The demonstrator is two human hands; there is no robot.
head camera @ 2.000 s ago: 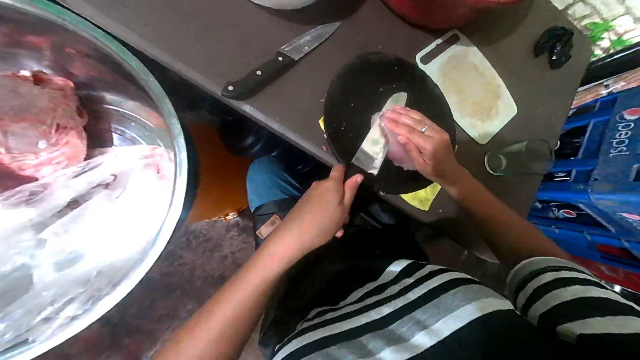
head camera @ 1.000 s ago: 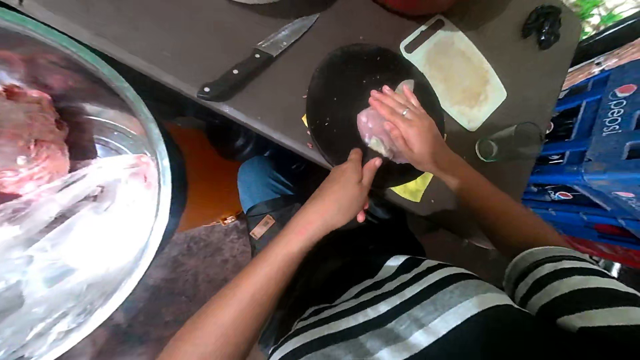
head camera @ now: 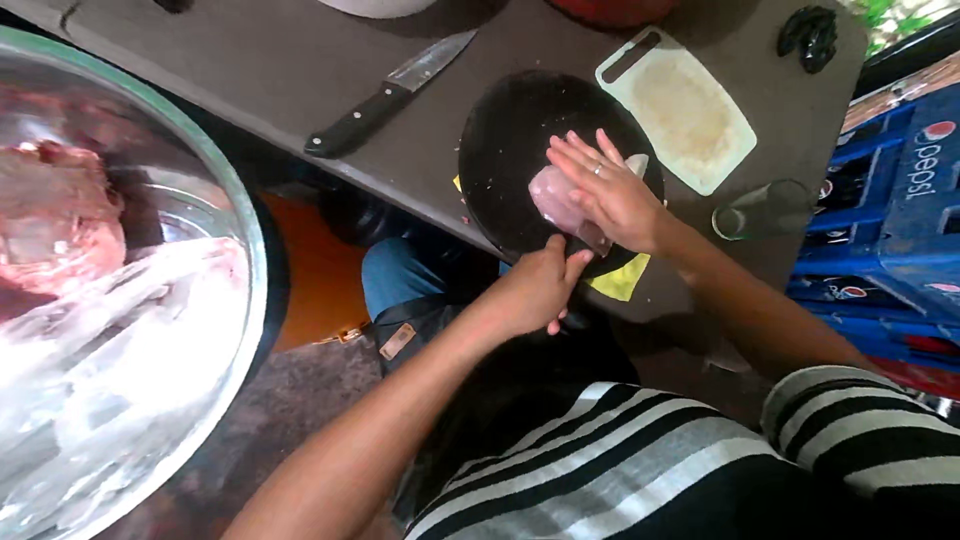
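Observation:
My left hand (head camera: 544,285) is closed around a knife handle at the near edge of a round black board or plate (head camera: 499,142); the grip hides most of the handle. Part of the knife's blade (head camera: 594,238) shows beside a pale pink piece of raw meat (head camera: 551,199), and what looks like its tip shows beyond my right hand. The meat and my hand cover the middle of the blade. My right hand (head camera: 611,191), with a ring on one finger, lies palm down on the meat with its fingers stretched and apart. Yellow material (head camera: 622,279) sticks out from under the round board.
A black-handled kitchen knife (head camera: 386,97) lies left of the round board. To the right are a white cutting board (head camera: 694,112), a drinking glass (head camera: 761,210) and blue Pepsi crates (head camera: 919,195). A large metal basin (head camera: 259,270) at left holds raw meat and clear plastic.
The blade showed plainly on top of the meat two seconds ago; now its middle is hidden. My right hand has gone from curled fingers to flat on the meat.

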